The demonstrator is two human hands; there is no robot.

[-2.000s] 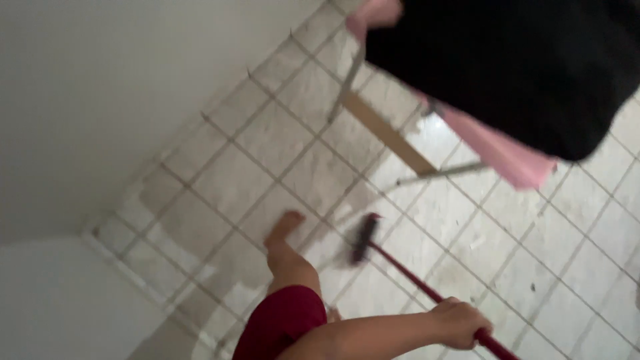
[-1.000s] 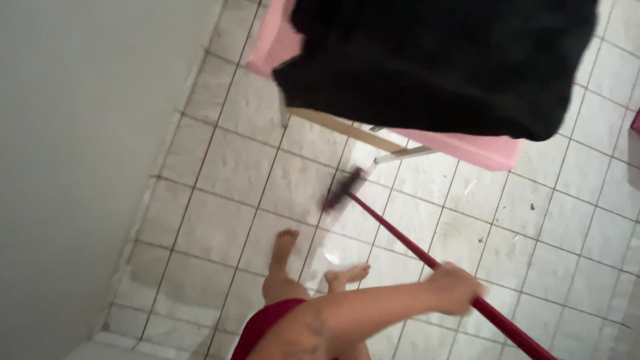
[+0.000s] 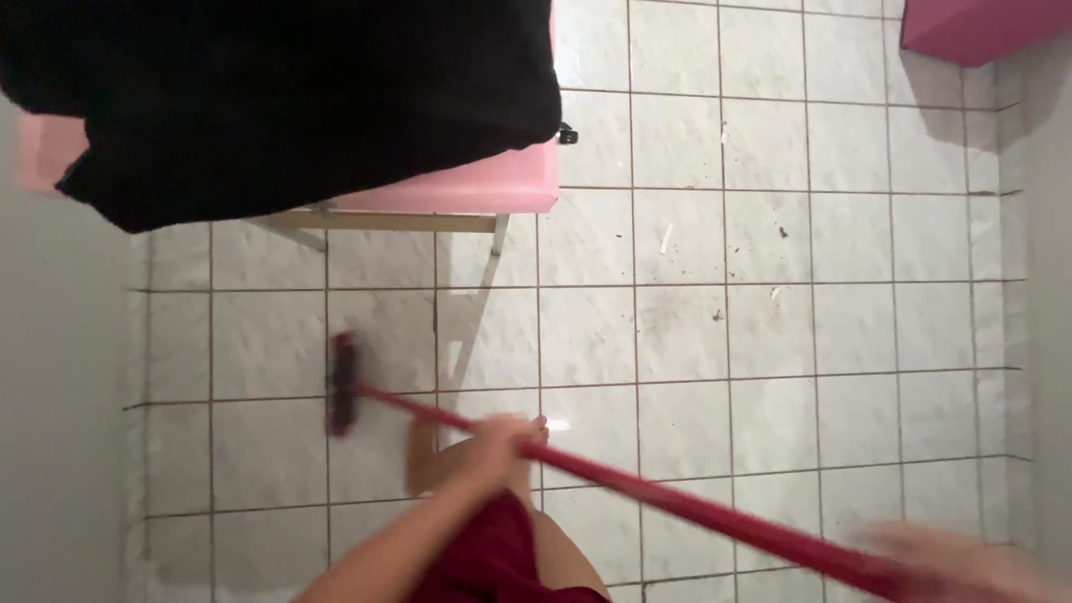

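Note:
A broom with a red handle (image 3: 670, 496) and a dark, reddish bristle head (image 3: 343, 383) slants across the view, its head over the tiled floor at the left. Around the lower part of the handle, near my feet, my left hand (image 3: 502, 435) is closed. My right hand (image 3: 946, 557), blurred at the lower right, grips the upper end. Bits of dirt (image 3: 783, 232) and a small white strip (image 3: 667, 238) lie on the floor tiles right of the middle, well away from the broom head.
A pink table (image 3: 469, 184) with metal legs and a wooden crossbar stands at the upper left, a black cloth (image 3: 318, 100) draped over it. A pink box-like object (image 3: 971, 29) is at the top right corner. Walls (image 3: 59, 377) bound the floor on both sides.
The view has shifted and turned a lot. My right hand has come into view on the upper handle. The broom head is now farther from the table, on the floor toward the left wall.

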